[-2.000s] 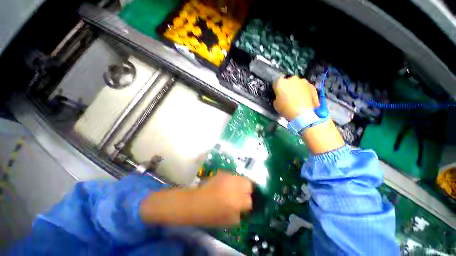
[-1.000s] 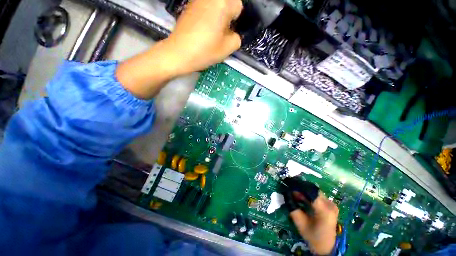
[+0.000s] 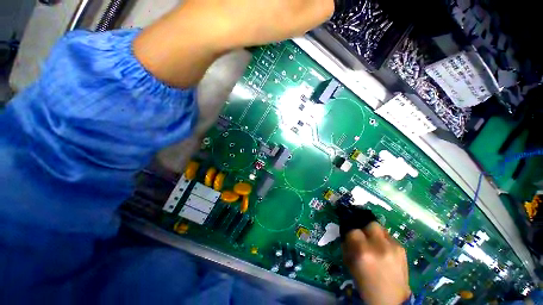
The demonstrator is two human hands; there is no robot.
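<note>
A large green circuit board (image 3: 277, 208) lies across the middle. It carries orange discs (image 3: 242, 189), white blocks (image 3: 199, 204), a thin dark row beside them and bare printed circles. My right hand (image 3: 376, 259) is low over the board, its black-covered fingertips at the parts beside a white printed shape; whether it holds a part is hidden. My left hand (image 3: 280, 19) reaches over the board's far left edge at the top of the picture. Its fingers are cut off or lost in the dark, so its grip cannot be seen.
Bins of loose silvery parts (image 3: 364, 30) stand beyond the rail (image 3: 351, 77). White paper labels (image 3: 461, 77) lie on and before them. A blue coiled cord (image 3: 476, 196) crosses the board at right. Another metal rail (image 3: 238, 263) runs along the near edge. Orange parts show at far right.
The view has shifted, with the board sitting slightly higher. My left hand has moved right along the bin side. My right hand stays over the same board area, its fingers now closer together and pointing down.
</note>
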